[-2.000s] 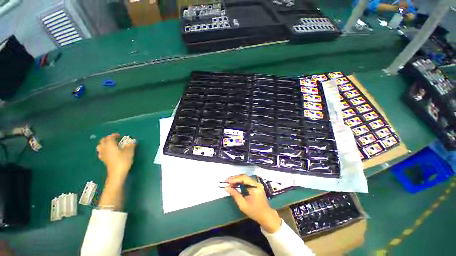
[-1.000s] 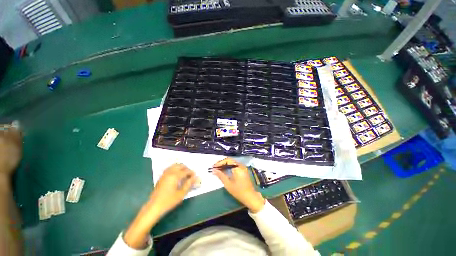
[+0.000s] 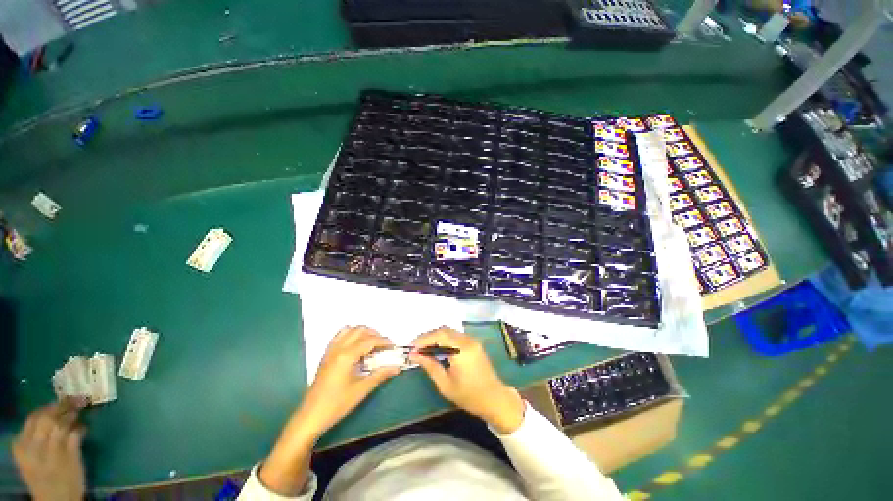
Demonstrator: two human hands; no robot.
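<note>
My left hand [image 3: 345, 374] holds a small white housing [image 3: 386, 360] over the white work paper [image 3: 328, 318]. My right hand [image 3: 466, 374] is at the housing's right end and holds dark thin tweezers [image 3: 438, 350]. The fingers hide parts of the housing and the tweezer tips. The large black blister tray [image 3: 392, 186] lies just beyond my hands. Finished modules [image 3: 456, 247] with coloured marks sit in a front pocket, and more stand in a column at the tray's right side.
Loose housings [image 3: 139, 353] lie at left, where another person's hand [image 3: 51, 450] touches a group of them. A filled tray [image 3: 720, 225] lies at right on cardboard. An open parts box [image 3: 627, 431] is at the bench edge, a blue bin [image 3: 798, 318] at lower right.
My left hand has come from the left to the paper, and a housing now shows between both hands. The other person's hand has moved down to the grouped housings. The camera view has shifted.
</note>
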